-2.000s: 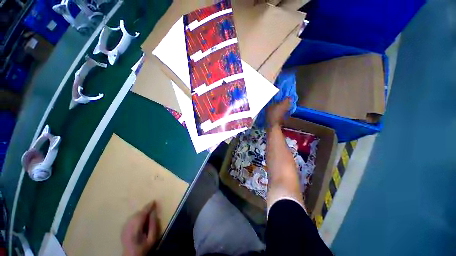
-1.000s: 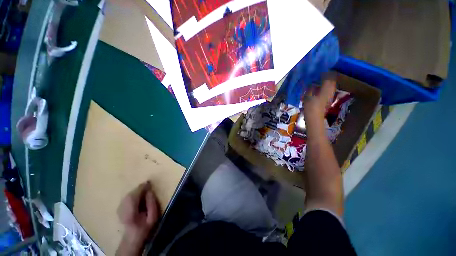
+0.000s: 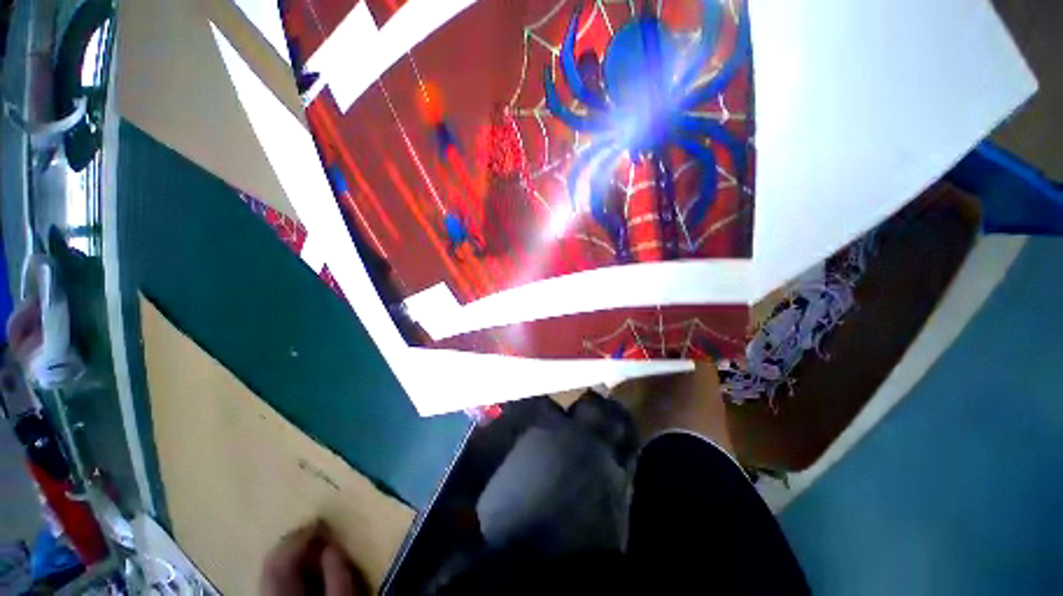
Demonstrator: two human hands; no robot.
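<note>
The red and blue printed sheet with spider-web artwork (image 3: 490, 175) fills the top centre, with glare on it. A white sheet (image 3: 863, 128) lies under it and sticks out on both sides. My left hand (image 3: 309, 567) is blurred and cut off by the bottom edge. It rests on the cardboard work pad (image 3: 233, 437) with fingers slightly apart, and nothing shows in it. My right forearm shows below the sheets; the right hand itself is hidden behind them.
A carton (image 3: 898, 314) with tangled white parts (image 3: 804, 332) stands low at the right, partly covered by the sheets. A blue box edge (image 3: 1014, 192) is beside it. A headphone (image 3: 49, 320) sits on the belt at the far left. White parts lie at the lower left.
The printed sheets now look larger and nearer and cover more of the carton. My right hand, earlier at a blue bag above the carton, is hidden now. My left hand sits lower in view.
</note>
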